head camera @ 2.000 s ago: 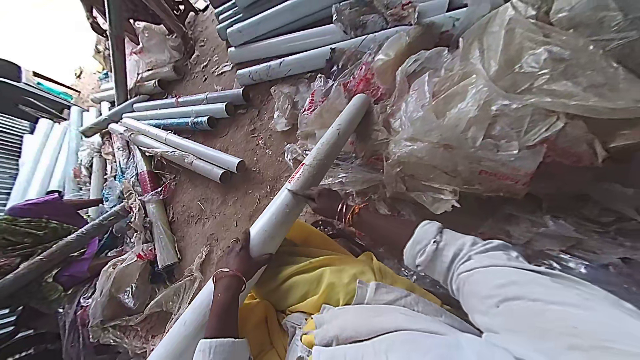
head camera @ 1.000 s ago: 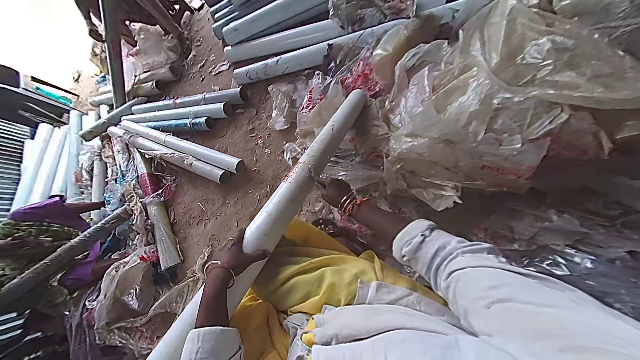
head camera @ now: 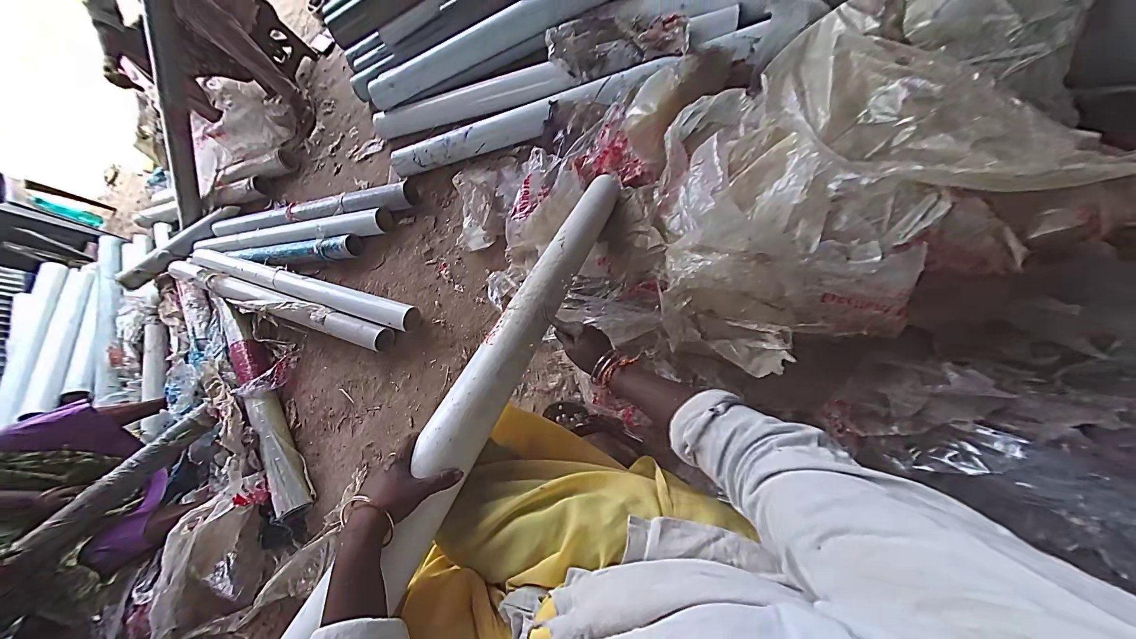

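A long white plastic pipe (head camera: 497,355) runs slantwise from the lower left to the upper middle, over yellow cloth (head camera: 568,506) on the lap. My left hand (head camera: 406,484) grips its lower part, with the thumb laid across the top. Just right of the pipe's upper half is my right hand (head camera: 584,346), its fingers curled close to the pipe's side. Something thin may be between those fingertips, but it is too small to make out. The far end of the pipe lies against crumpled clear plastic sheeting (head camera: 612,222). Small reddish marks show on the pipe's surface.
Large clear plastic wrappings (head camera: 887,133) are heaped at the right. Stacked pipes (head camera: 479,138) lie at the top, and several shorter ones (head camera: 311,288) rest on the dirt ground (head camera: 355,390). At the left edge, another person in purple cloth (head camera: 71,430) is beside a greyish pole (head camera: 106,488).
My right hand has moved from the pipe's side, where it was two seconds ago, slightly up along the pipe toward its far end. My left hand stays on the pipe.
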